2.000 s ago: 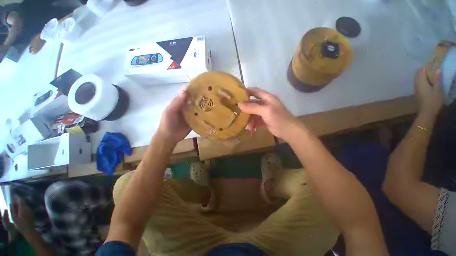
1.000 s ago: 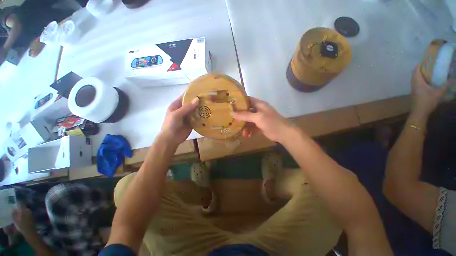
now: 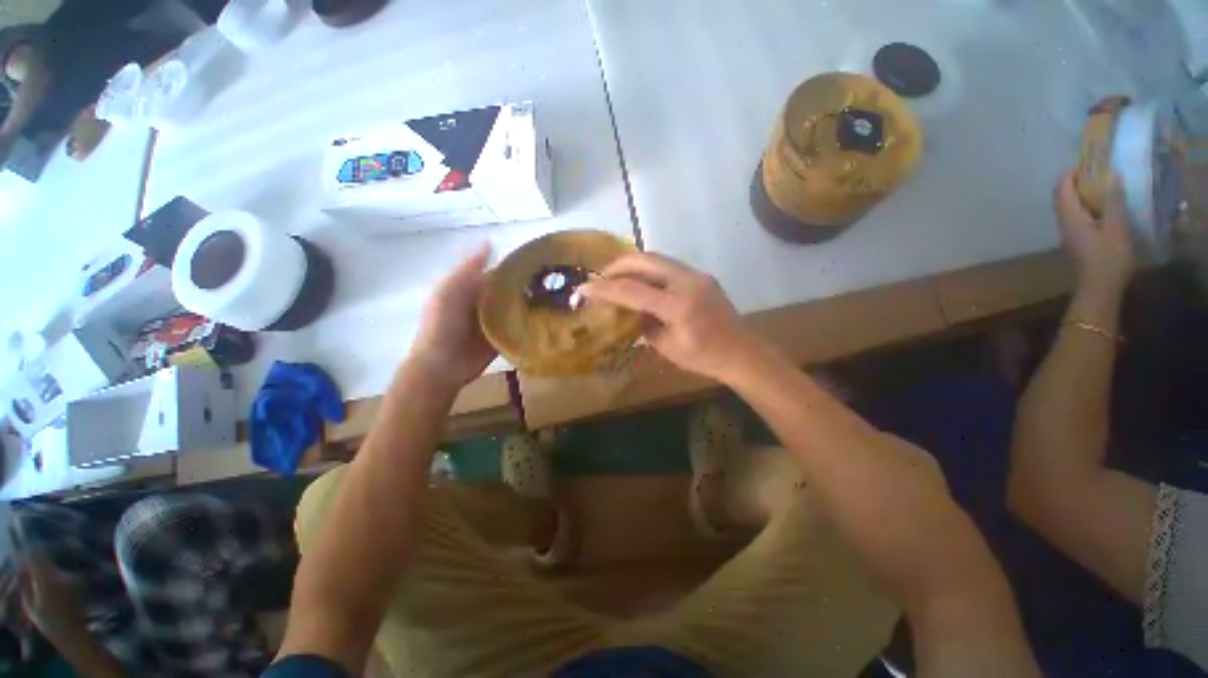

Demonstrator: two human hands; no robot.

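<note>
A light wood-grain base shell (image 3: pixel 530 342) is held above the bench's front edge, its hollow side up. A black centre module (image 3: pixel 554 284) with a pale centre shows inside it. My left hand (image 3: pixel 457 318) holds the shell by its left rim. My right hand (image 3: pixel 669 311) is over the shell's right side, fingers bent together with the tips inside beside the module. A tiny pale spot shows at these fingertips; whether they grip anything is unclear.
Stacked shells (image 3: pixel 828 166) and a dark disc (image 3: pixel 906 69) lie right. A retail carton (image 3: pixel 497 172), a white appliance body (image 3: pixel 239 272), small open white boxes (image 3: pixel 126 421) and blue cloth (image 3: pixel 294 413) lie left. At right, a person's hand (image 3: pixel 1100 245) holds a wood-grain and white part.
The shell has been turned over, from its slotted underside to its hollow side. My right hand has moved from the rim to over the inside. The neighbour's hand has moved slightly left.
</note>
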